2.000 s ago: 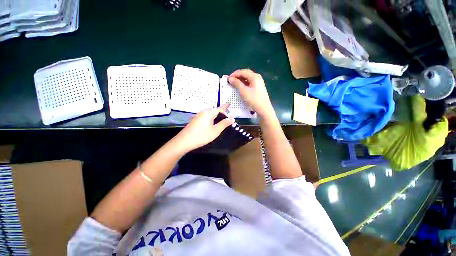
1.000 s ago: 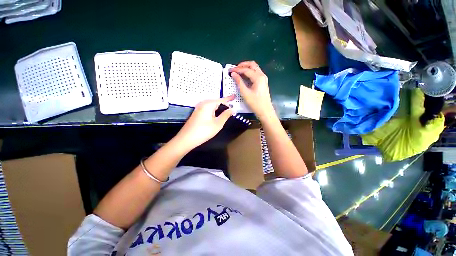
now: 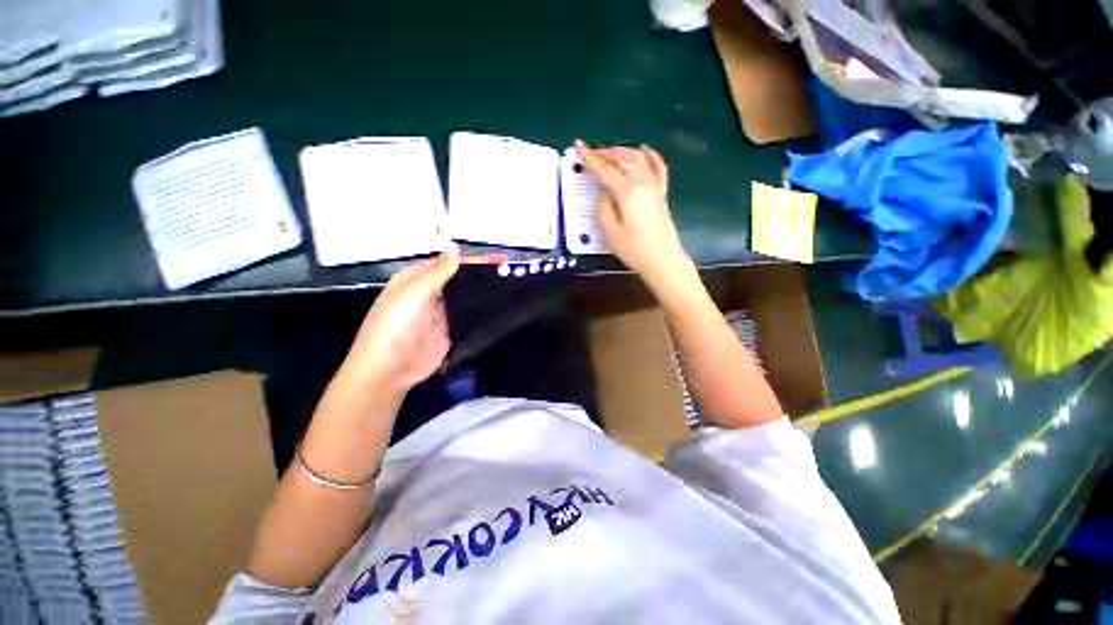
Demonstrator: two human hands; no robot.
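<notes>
Four white perforated covers lie in a row along the bench's front edge: far left cover (image 3: 216, 208), second cover (image 3: 374, 202), third cover (image 3: 503, 192) and right cover (image 3: 581, 202). The right cover is partly hidden by my right hand (image 3: 635, 208), whose extended index finger touches its upper left corner. Black feet show on this cover, one upper (image 3: 579, 167) and one lower (image 3: 583, 241). My left hand (image 3: 409, 320) pinches the black adhesive pad sheet (image 3: 500, 299) below the second and third covers; a row of white dots shows along its edge.
Stacked covers (image 3: 104, 43) stand at the back left. A yellow note (image 3: 782, 222), blue cloth (image 3: 922, 202) and clear plastic wrapping (image 3: 873, 61) lie right. Open cartons (image 3: 183, 476) are below the bench edge. A person in yellow (image 3: 1037, 293) is far right.
My left hand has moved left, away from the right cover, with the pad sheet stretched out from it. My right hand stays over that cover, its index finger now extended at the corner.
</notes>
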